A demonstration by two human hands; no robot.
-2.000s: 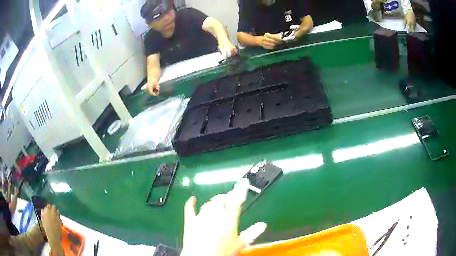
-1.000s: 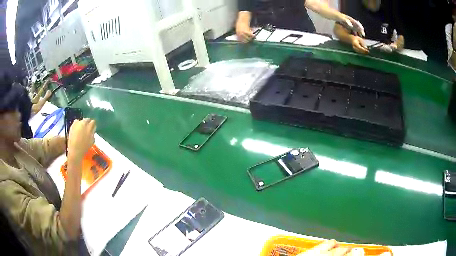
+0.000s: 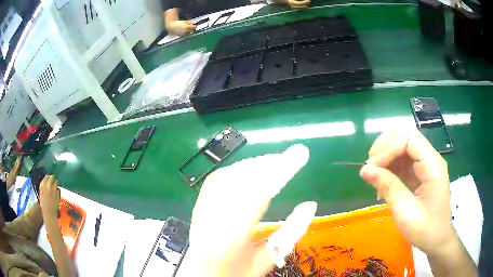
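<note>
My right hand (image 3: 413, 189) is above the right part of the orange parts tray (image 3: 373, 224). Its thumb and fingertips pinch one thin dark strip part (image 3: 350, 163), which points left. My left hand (image 3: 246, 200), with whitish finger cots, is over the tray's left side, fingers spread, with nothing seen in it. Many dark brown strip parts (image 3: 335, 251) lie heaped in the tray. A phone middle frame (image 3: 167, 243) lies on the white work sheet (image 3: 141, 238), left of my left hand and partly cut off by the picture's bottom edge.
Phone frames lie on the green belt, one near centre (image 3: 224, 145), one left (image 3: 139, 145), one right (image 3: 431, 120). Stacked black blister trays (image 3: 281, 65) and clear plastic film (image 3: 173, 81) are beyond. A neighbour's arm (image 3: 54, 216) reaches over another orange tray (image 3: 72, 216) at left.
Both hands have come up into view over the tray, and a strip part now shows in my right fingertips. The view has turned back to the right since a second ago.
</note>
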